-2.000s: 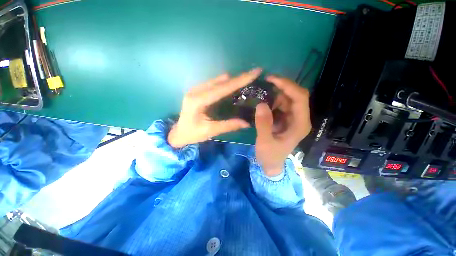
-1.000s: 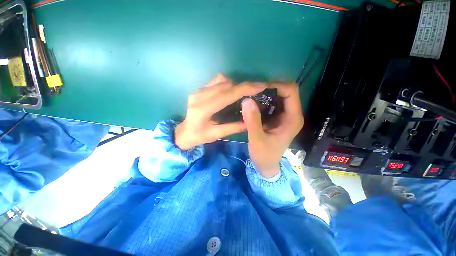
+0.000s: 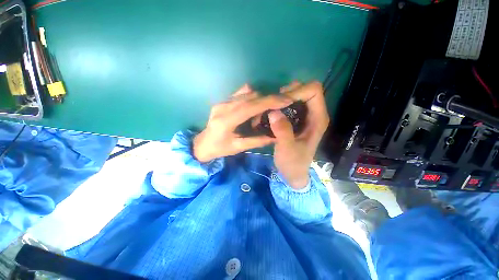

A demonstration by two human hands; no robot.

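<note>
A black round electronic module [image 3: 291, 114] with silvery detail on its face is held above the green bench surface [image 3: 158, 49]. My right hand [image 3: 302, 131] grips it, with the thumb over its face and the fingers around its far side. My left hand [image 3: 232, 123] is at its left side, fingers over the top edge and thumb below, with the fingertips meeting the module. The fingers hide much of the module's rim and underside.
At the right stand black test fixtures [image 3: 407, 136] with red digital displays [image 3: 368, 171]. A thin black loop [image 3: 337, 68] lies beside them. At the left are a metallic-rimmed tray [image 3: 34, 71] and thin tools with a yellow end [image 3: 56, 89]. Blue sleeves of other people show at both sides.
Both hands stay in nearly the same place. The module has turned between the fingers, and my right fingers have shifted around it. The red display digits differ.
</note>
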